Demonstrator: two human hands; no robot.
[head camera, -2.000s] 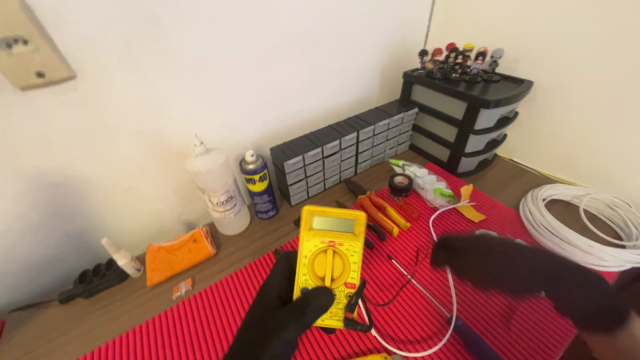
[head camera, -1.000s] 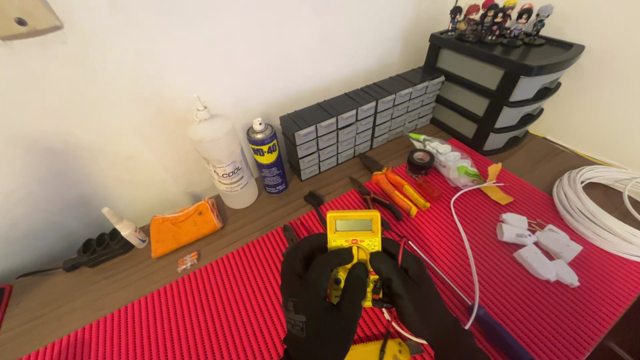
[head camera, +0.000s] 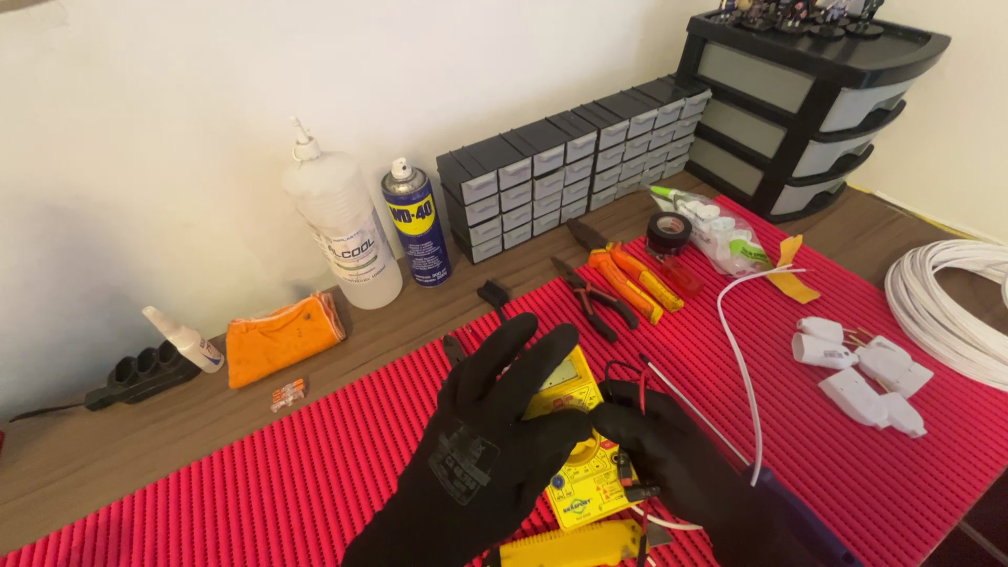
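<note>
A yellow digital multimeter (head camera: 591, 488) lies tilted between my hands near the front of the red ribbed mat (head camera: 315, 457). My left hand (head camera: 480, 433), in a black glove, reaches over its left side with the fingers spread and the thumb over the dial. My right hand (head camera: 669, 441), also gloved, is at its right edge, its fingertips near the dial; its grip is partly hidden. Black and red test leads (head camera: 642, 390) run beside that hand and plug into the lower right of the meter. A yellow-handled tool (head camera: 571, 545) lies just below the meter.
Orange-handled pliers (head camera: 630, 276), black cutting pliers (head camera: 594, 299), black tape (head camera: 669, 230) and white plugs (head camera: 858, 378) lie on the mat. Behind stand a WD-40 can (head camera: 417, 224), an alcohol bottle (head camera: 346, 228) and small drawers (head camera: 543, 173). A white cable coil (head camera: 937, 291) is at right.
The multimeter has come down from its raised position towards the mat. My right hand has come in from the right to the meter. My left hand's fingers have spread since one second ago.
</note>
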